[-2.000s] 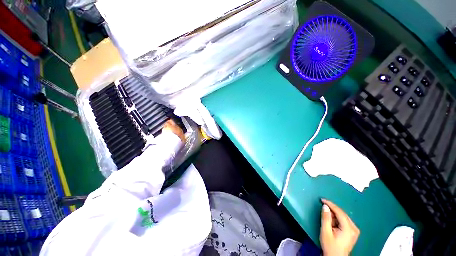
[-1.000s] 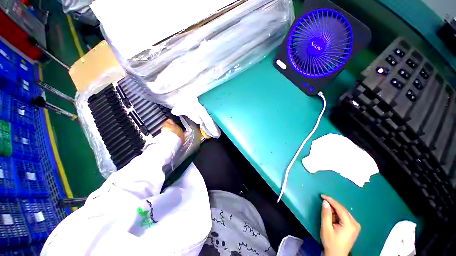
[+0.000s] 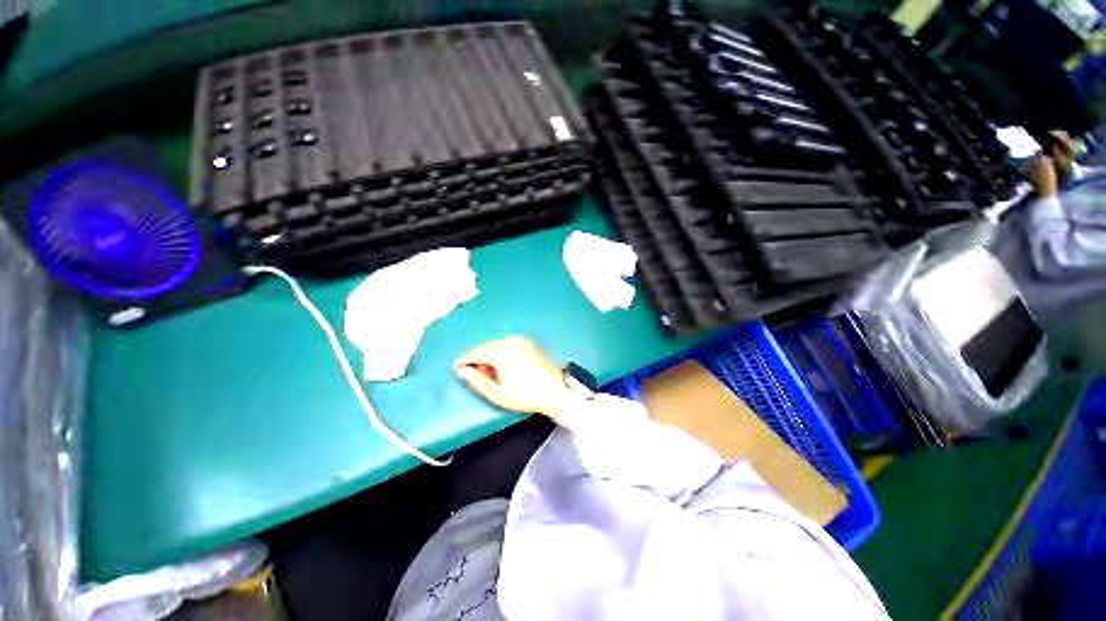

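My right hand [image 3: 516, 376] rests on the green bench mat with its fingers loosely curled; I see nothing in it. My left hand is not in view. A crumpled white wiping cloth [image 3: 406, 309] lies just beyond and left of my right hand. A smaller white cloth piece [image 3: 599, 271] lies beyond it to the right. Both cloths lie apart from the hand.
A desk fan [image 3: 115, 237] stands at left, its white cable [image 3: 330, 330] crossing the mat. Stacked black trays [image 3: 400, 115] with small pieces stand behind; tray stacks with tubes [image 3: 758, 97] are at right. A blue crate [image 3: 859, 510] holds cardboard. Another person's hand [image 3: 1045, 176] shows far right.
The view has swung right. The carton and my left hand have left the picture, and the right tray stacks and blue crate have come in. My right hand still rests loosely curled on the mat.
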